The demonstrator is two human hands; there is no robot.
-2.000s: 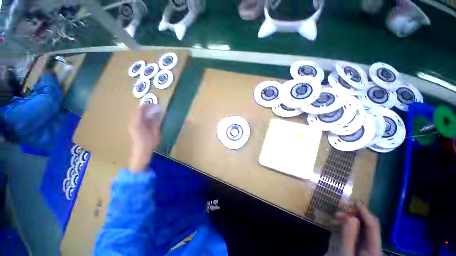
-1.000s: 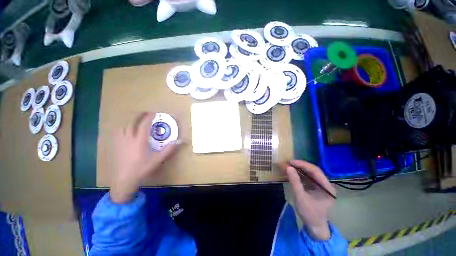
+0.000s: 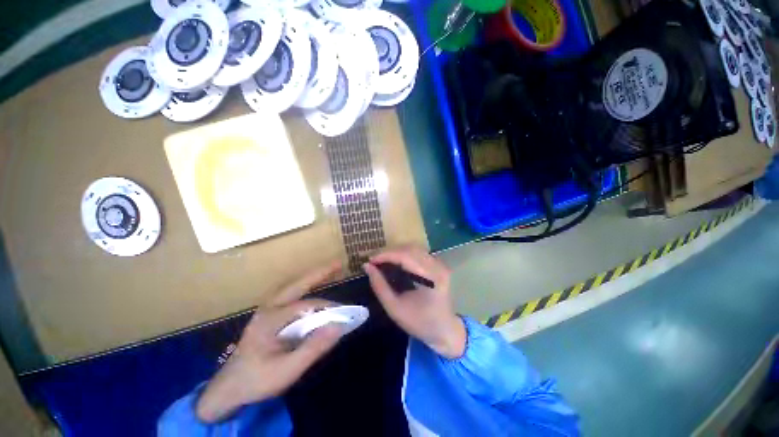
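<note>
My left hand (image 3: 278, 346) holds a white speaker plate (image 3: 329, 321), tilted nearly edge-on, in front of the board's near edge. My right hand (image 3: 414, 294) holds dark tweezers (image 3: 407, 275) at the lower end of the patch sheet (image 3: 354, 192). The tweezer tip is too small to tell what is at it. The patch sheet is a clear strip with rows of small dark rectangles, right of the cream tray (image 3: 241, 182). Another speaker plate (image 3: 120, 217) lies alone on the cardboard board (image 3: 196, 294), left of the tray.
A pile of speaker plates (image 3: 278, 72) overlaps at the back of the board. A blue bin (image 3: 468, 192) at the right holds black equipment (image 3: 589, 107), a green reel and a tape roll (image 3: 536, 21). A black cable (image 3: 547, 232) hangs over its near edge. More discs lie far right.
My left hand has moved right and towards me and now holds a speaker plate. My right hand stays by the patch sheet's near end. The view has turned to the right.
</note>
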